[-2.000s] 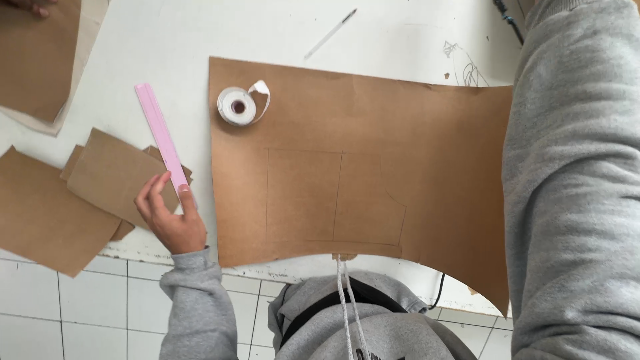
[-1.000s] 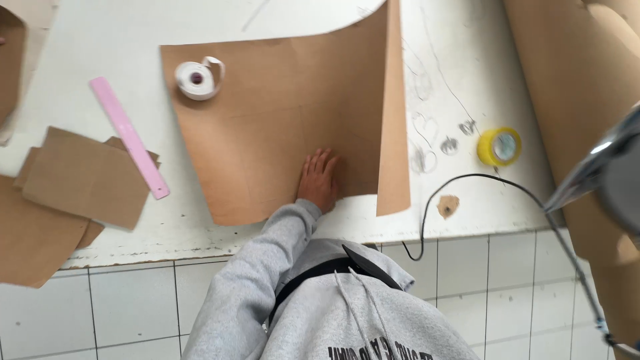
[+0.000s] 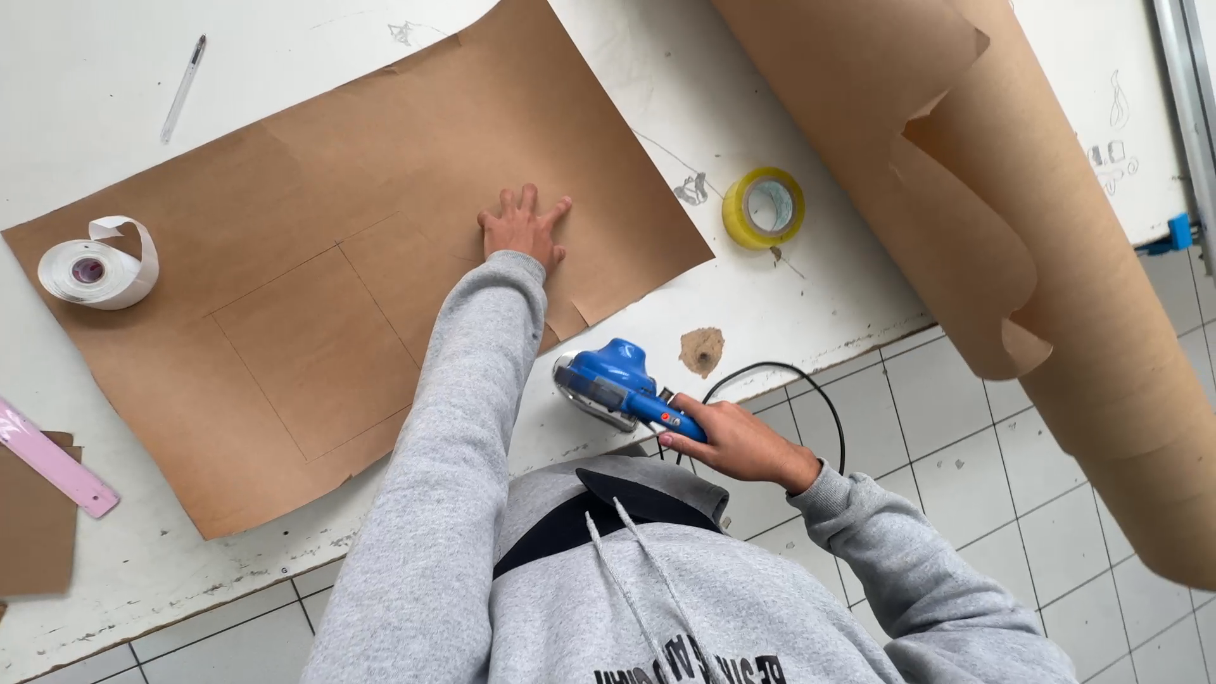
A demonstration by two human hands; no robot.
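Note:
My left hand (image 3: 524, 226) lies with fingers spread on a large sheet of brown kraft paper (image 3: 380, 123), which bears thin drawn lines. My right hand (image 3: 741, 441) grips the handle of a blue corded electric tool (image 3: 613, 375) with a silver metal base, seemingly a small iron. The tool is over the table edge, just beyond the sheet's near right edge. A roll of white tape (image 3: 95, 274) with a loose curled end sits on the sheet's left part.
A yellow tape roll (image 3: 763, 208) stands right of the sheet. A big roll of brown paper (image 3: 1073, 313) overhangs the table at right. A pink ruler (image 3: 57, 458) lies on brown pieces (image 3: 33, 532) at left. A pen (image 3: 183, 90) lies at top left. A black cord (image 3: 836, 418) loops over the edge.
The sheet's right part, folded up a second ago, now lies spread out. My left hand has gone from the ruler to the sheet. My right hand with the blue tool has come into view.

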